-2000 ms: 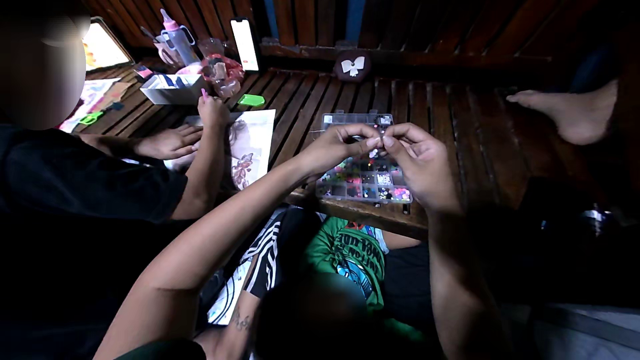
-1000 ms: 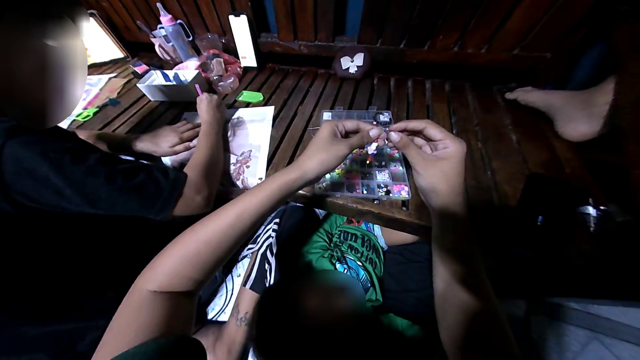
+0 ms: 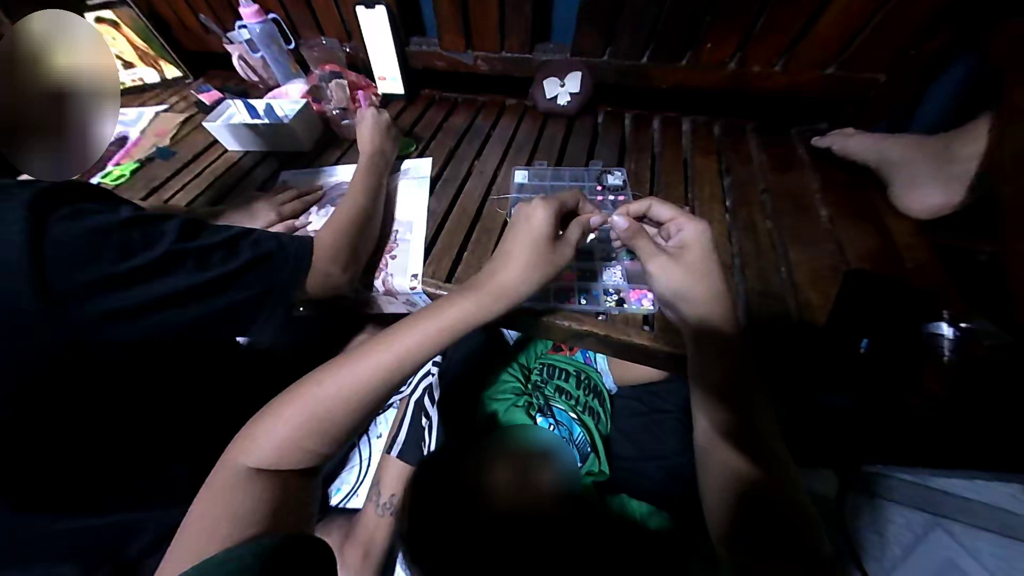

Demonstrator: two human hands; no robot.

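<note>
Above a clear plastic compartment box of beads (image 3: 564,174), my left hand (image 3: 552,232) and my right hand (image 3: 664,248) meet fingertip to fingertip. A thin cord (image 3: 502,197) runs out to the left from behind my left hand, and both hands pinch it between thumb and forefinger. Something tiny and pale shows just under the left fingertips, too small to name. The box lies on the slatted wooden bench; pink and multicoloured beads (image 3: 642,298) fill its near right compartment, and white beads (image 3: 614,274) lie behind them. My hands hide much of the box.
At the left a co-worker's hand (image 3: 376,128) holds a pink item over a printed sheet (image 3: 412,208). Farther back stand a white box (image 3: 264,132), a bottle (image 3: 272,44) and a propped phone (image 3: 380,48). A round case with a white bow (image 3: 562,88) and another person's bare foot (image 3: 912,172) are on the bench.
The co-worker's hand has moved off toward the back left over the items there. My two hands stay together over the bead box, with small finger shifts.
</note>
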